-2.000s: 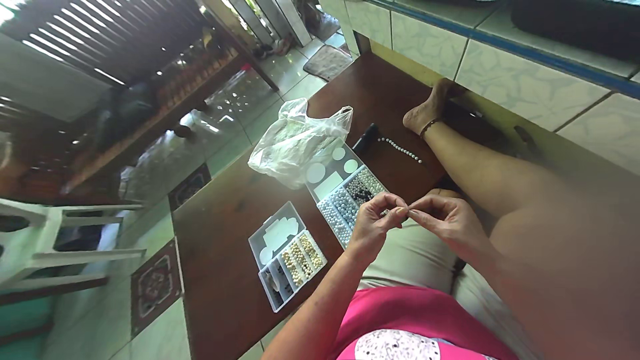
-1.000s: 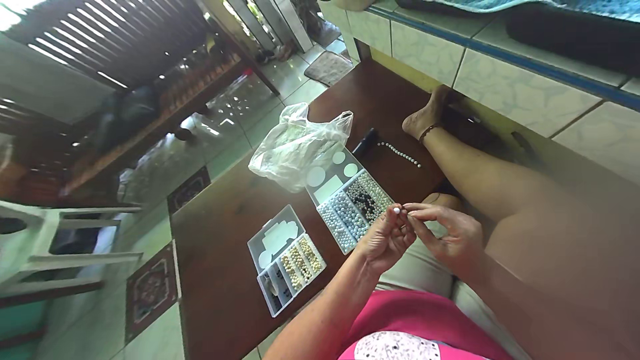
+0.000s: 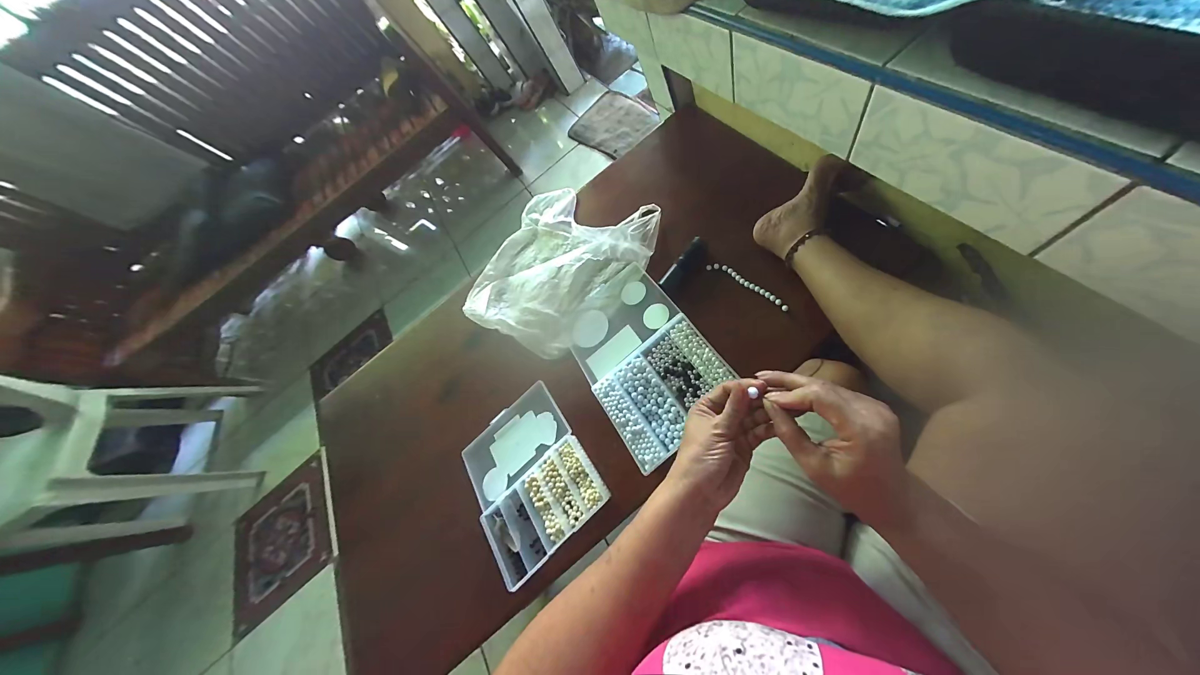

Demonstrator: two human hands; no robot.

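Note:
My left hand (image 3: pixel 720 439) pinches a small white bead (image 3: pixel 753 392) between thumb and fingertips, above the edge of an open compartment box of beads (image 3: pixel 647 398) in white, pale blue, black and grey. Touching or nearly touching those fingertips is my right hand (image 3: pixel 834 433), its thumb and fingers drawn together; whether it grips a thread or wire is too small to tell. A second open box (image 3: pixel 546 506) holds gold-coloured and dark beads, nearer the table's left side. Behind the larger box lie a row of white beads (image 3: pixel 748 286) and a dark, pen-like object (image 3: pixel 682 264).
A translucent plastic bag (image 3: pixel 562 272) rests on the brown wooden table (image 3: pixel 403 478), against the larger box's lid. The wearer's bare leg (image 3: pixel 900 328) stretches across the right side, beside a tiled ledge (image 3: pixel 966 141). A white chair (image 3: pixel 141 483) stands at the left.
Both hands stay close together near the larger box. The white bead at my left fingertips shows more plainly now than two seconds ago.

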